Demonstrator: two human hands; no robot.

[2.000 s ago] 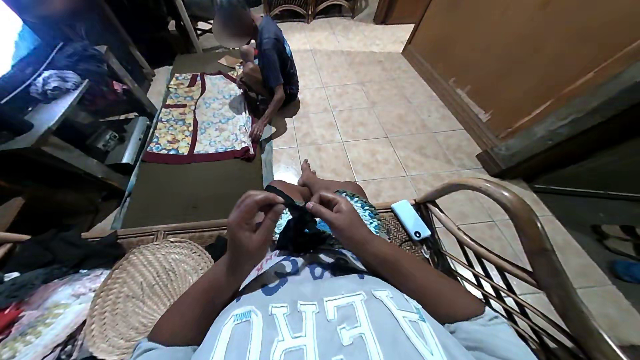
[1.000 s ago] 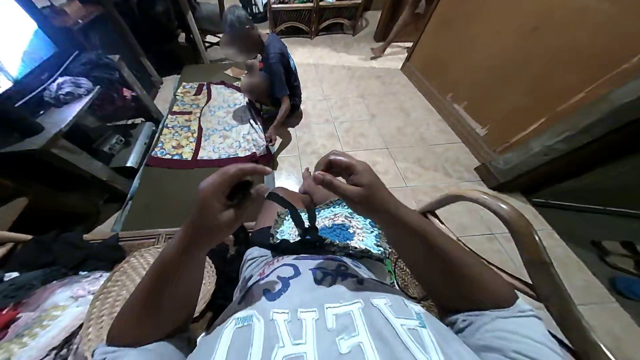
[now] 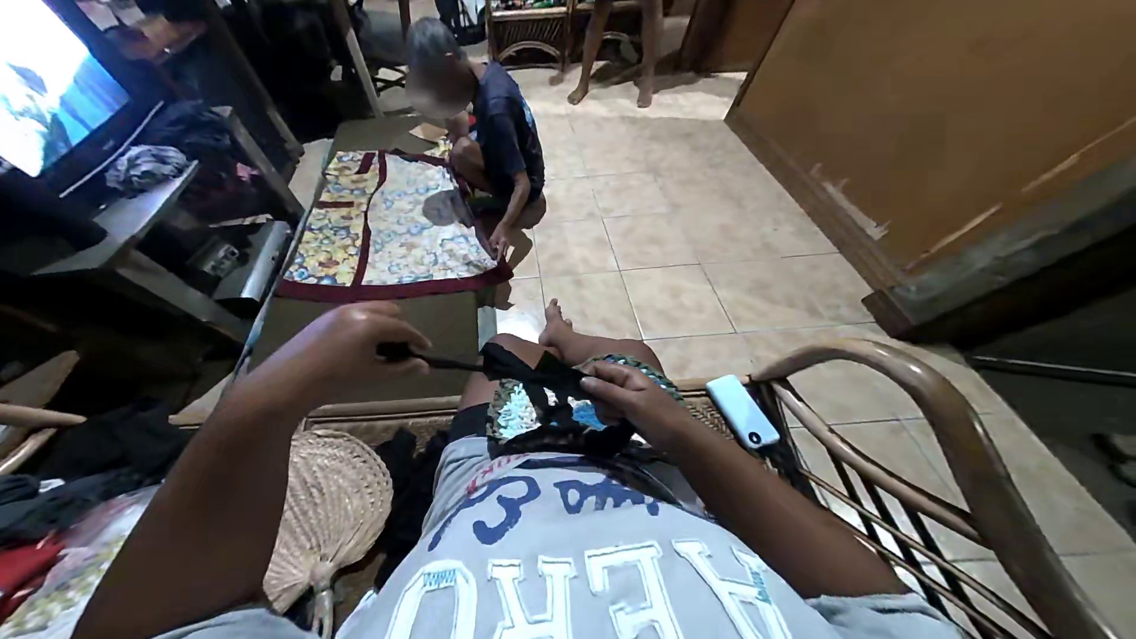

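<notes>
Black fabric strips (image 3: 532,371) stretch between my hands above my lap. My left hand (image 3: 377,342) is closed on one end, raised to the left. The fingertips of my right hand (image 3: 626,395) pinch the other end, over my right thigh. Beneath the strips, a round multicoloured piece of fabric work (image 3: 515,413) lies on my lap, with more black cloth bunched along its near edge. How the strips join this piece is not clear.
A woven fan (image 3: 333,506) and piled clothes (image 3: 98,444) lie at my left. A light blue phone (image 3: 742,410) rests by the rattan armrest (image 3: 941,417). Ahead, a person crouches beside a patterned cloth (image 3: 413,222); another person's legs stand farther back.
My hands were apart and raised a second ago; now the black strip is drawn taut between them. My right hand has come down to the lap and pinches the strip.
</notes>
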